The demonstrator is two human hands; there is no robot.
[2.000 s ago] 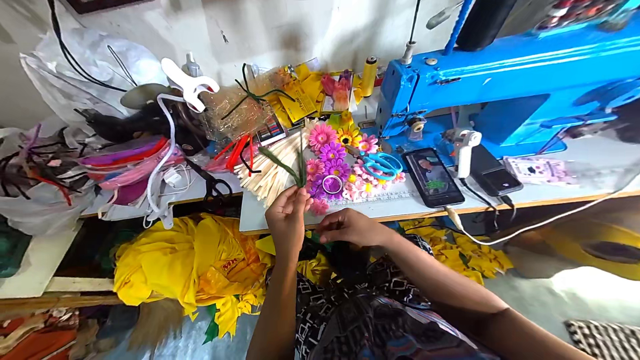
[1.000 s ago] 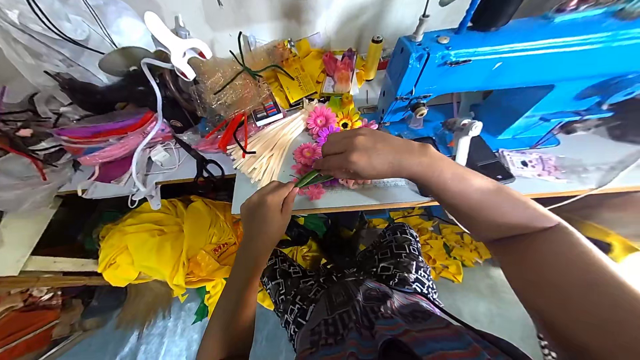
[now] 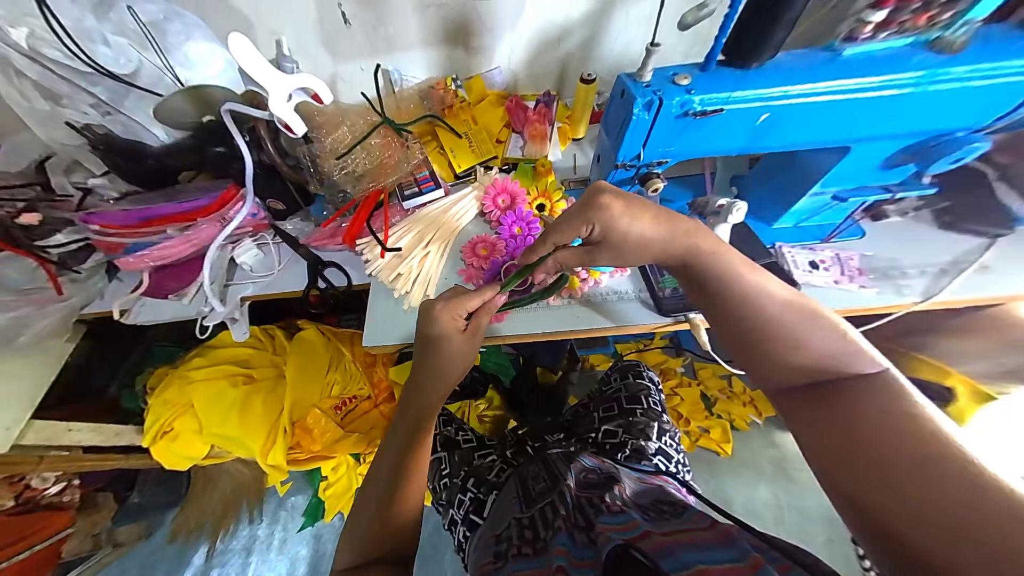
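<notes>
My left hand (image 3: 454, 324) pinches one end of a bent green fuzzy stem (image 3: 532, 294), probably a pipe cleaner, above the table's front edge. On the stem's other side, the fingers of my right hand (image 3: 612, 232) close on it from above. Just behind my hands lie artificial flowers: a pink one (image 3: 503, 198), a purple one (image 3: 520, 227) and a yellow one (image 3: 546, 198). A fan of cream-coloured sticks or stems (image 3: 424, 238) rests left of them. Part of a clear ruler (image 3: 620, 297) shows beside my right hand, which hides some of the flowers.
A blue sewing machine (image 3: 768, 112) stands at the right, with a phone (image 3: 668, 290) in front of it. Black scissors (image 3: 324, 276) and bundled coloured pipe cleaners (image 3: 172, 224) lie at the left. A yellow cloth or bag (image 3: 248, 400) hangs below the table edge (image 3: 384, 346).
My right hand has moved from below the table's edge up over the flowers and onto the green stem. The stem, long and raised in my left hand earlier, is now bent between both hands.
</notes>
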